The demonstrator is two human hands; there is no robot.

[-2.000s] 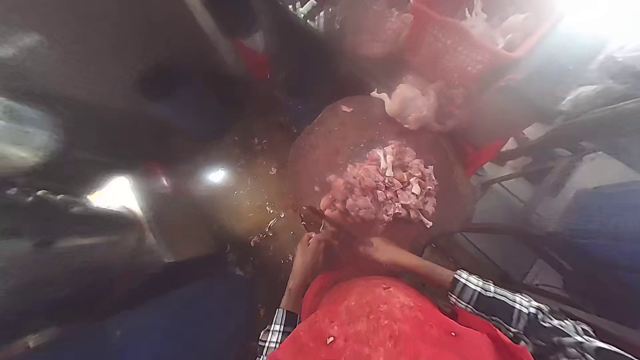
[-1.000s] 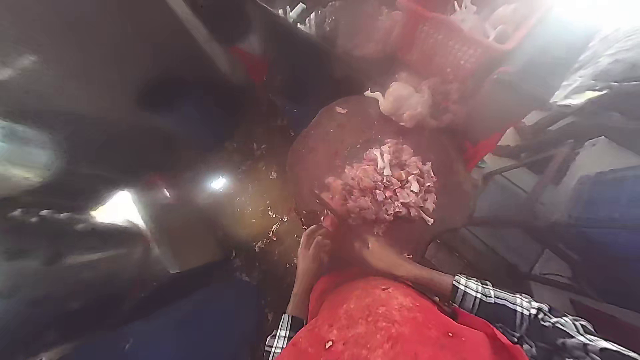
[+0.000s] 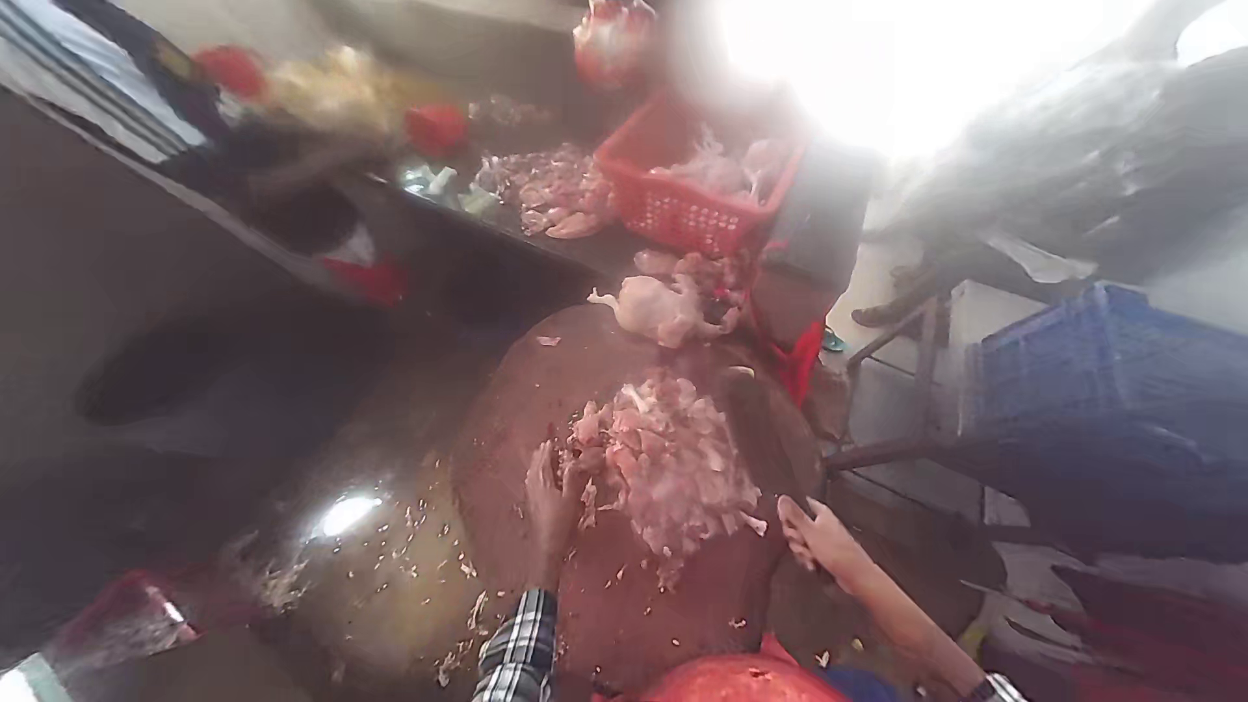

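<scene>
A heap of cut raw chicken pieces (image 3: 673,463) lies on a round chopping block (image 3: 526,390). My left hand (image 3: 553,492) is at the heap's left edge, fingers apart and touching the pieces, with no firm grip seen. To the right of the heap, my right hand (image 3: 819,536) is curled at the lower end of a broad dark blade, which looks like a cleaver (image 3: 765,429); its handle is mostly hidden by the fingers. A whole plucked chicken (image 3: 658,307) rests at the block's far edge.
Behind the block stands a red perforated plastic basket (image 3: 682,219) of chicken, beside more cut meat (image 3: 561,190) on a dark counter. A blue crate (image 3: 1102,361) is at the right, near a metal frame (image 3: 887,453). Scraps lie on the surface left of the block.
My hands were close together at the near side of the heap; they are now apart, one on each side of it. The view has shifted strongly and shows more of the counter.
</scene>
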